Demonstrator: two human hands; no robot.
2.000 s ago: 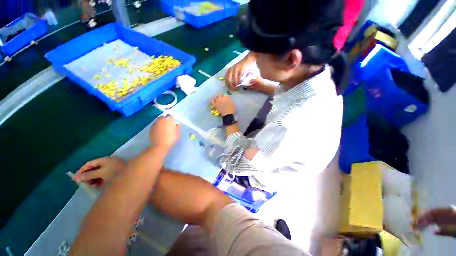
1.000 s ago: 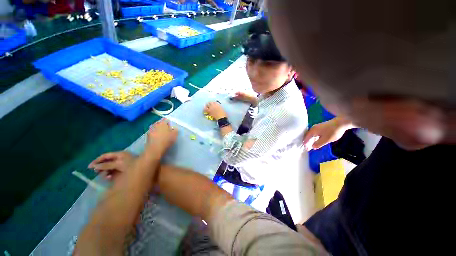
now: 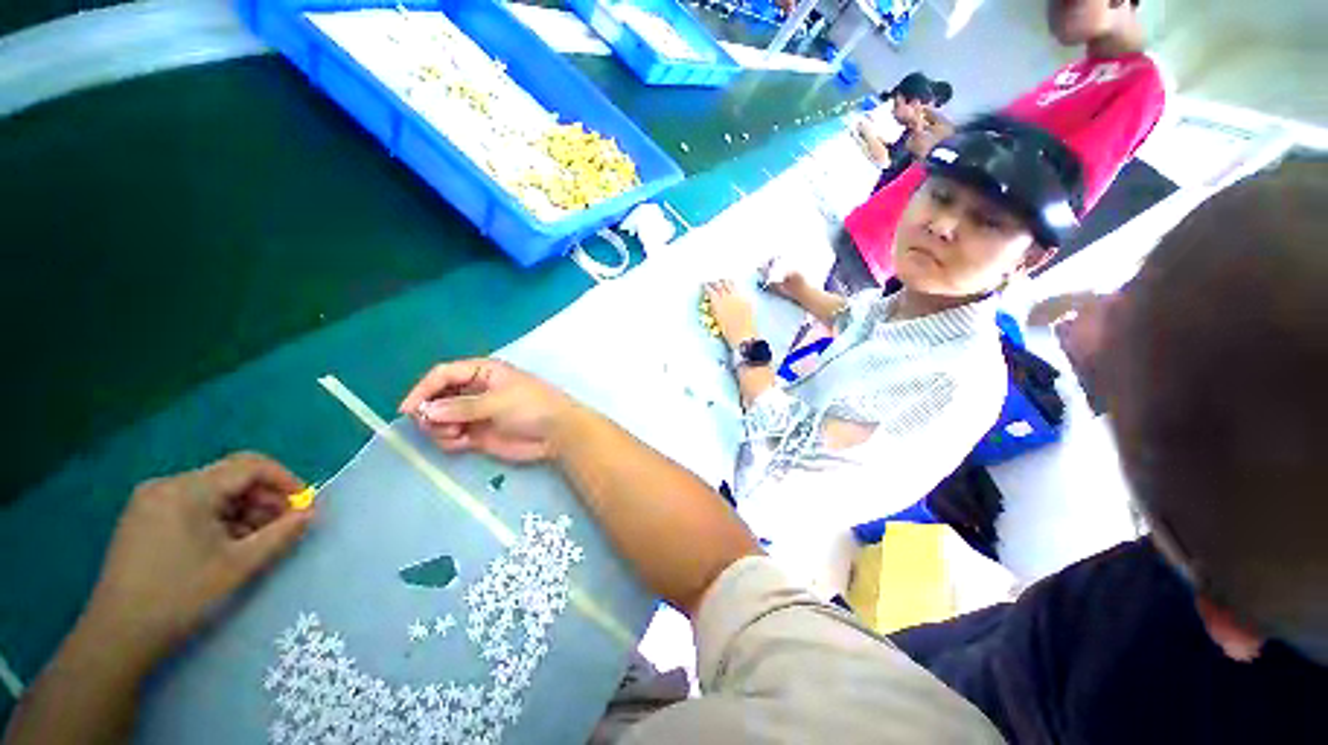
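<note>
My left hand (image 3: 204, 539) is at the left, over the bench's belt-side edge, and pinches a small yellow part (image 3: 302, 498) between thumb and finger. My right hand (image 3: 495, 412) is to its right, with thumb and finger pinched on a tiny white part (image 3: 424, 412), mostly hidden by the fingertips. The two hands are apart. A loose pile of white star-shaped parts (image 3: 503, 619) lies on the grey mat (image 3: 350, 560) below them. A dark green patch (image 3: 430, 572) shows within the pile's curve. A cream tape strip (image 3: 437, 473) runs beside my right hand.
The dark green belt (image 3: 175, 277) lies beyond the bench. A blue tray (image 3: 510, 226) holds yellow and white parts, with a white ring (image 3: 602, 255) and white wad (image 3: 650, 224) beside it. A seated neighbour (image 3: 888, 379) works at the right. Another person's head (image 3: 1253, 393) is close at far right.
My arms were crossed and are now uncrossed. My left hand has moved from near the tray to the left. The view has shifted, showing the white pile and more people.
</note>
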